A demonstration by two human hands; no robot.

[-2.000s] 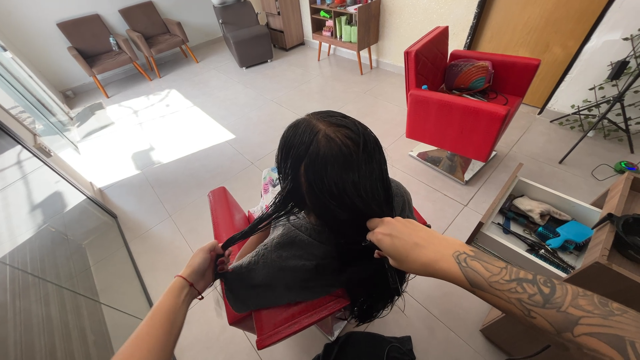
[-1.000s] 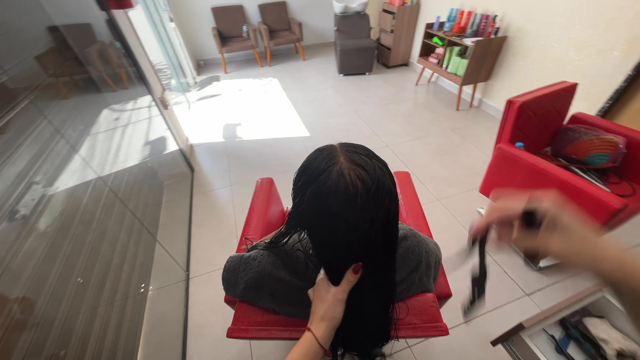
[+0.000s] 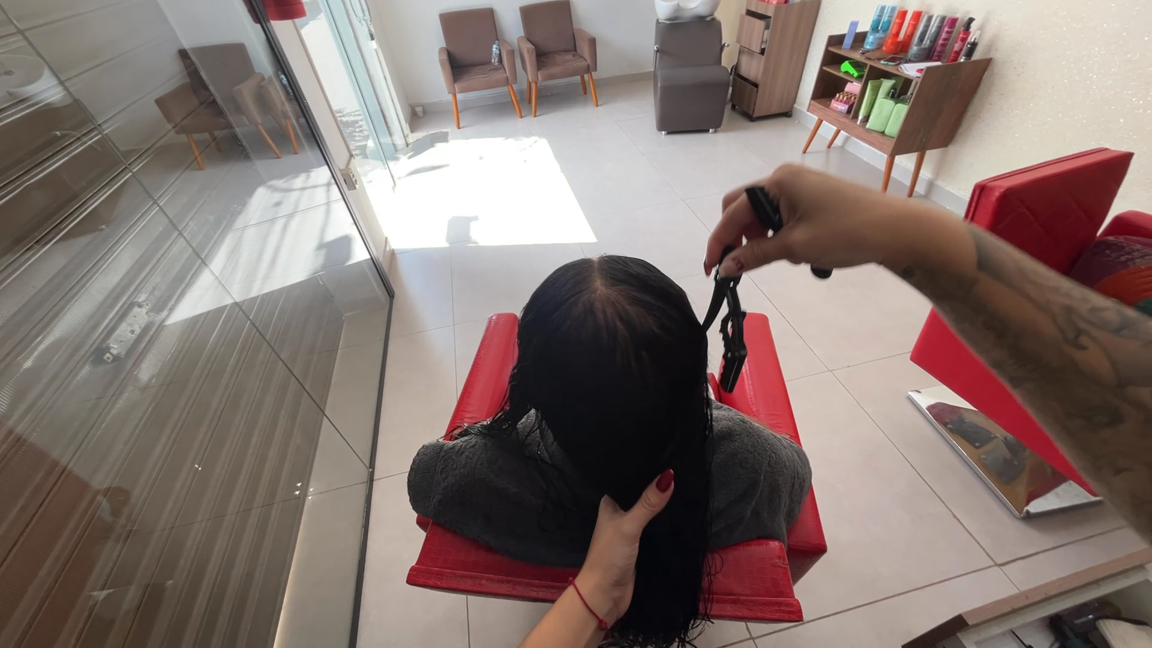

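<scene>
A person with long, dark, wet-looking hair (image 3: pixel 612 360) sits facing away from me in a red salon chair (image 3: pixel 765 576). A dark grey towel (image 3: pixel 486 495) covers the person's shoulders. My left hand (image 3: pixel 616 549), with a red string at the wrist, grips the length of hair behind the neck; its fingers are hidden beneath the hair. My right hand (image 3: pixel 783 220) is raised to the right of the head, holding black hair clips (image 3: pixel 733 337) that hang from the fingers beside the hair; their exact number cannot be told.
At left stands a glass partition (image 3: pixel 225 360). A second red chair (image 3: pixel 1017 270) is at right, with an open drawer (image 3: pixel 1062 612) at the lower right corner. Farther back are brown armchairs (image 3: pixel 558 45), a grey wash chair (image 3: pixel 691 81) and a wooden shelf (image 3: pixel 945 99) with bottles.
My left hand has gone from a strand at the left side to the hair behind the neck. My right hand has left the hair and now holds black clips beside the head. The view has shifted.
</scene>
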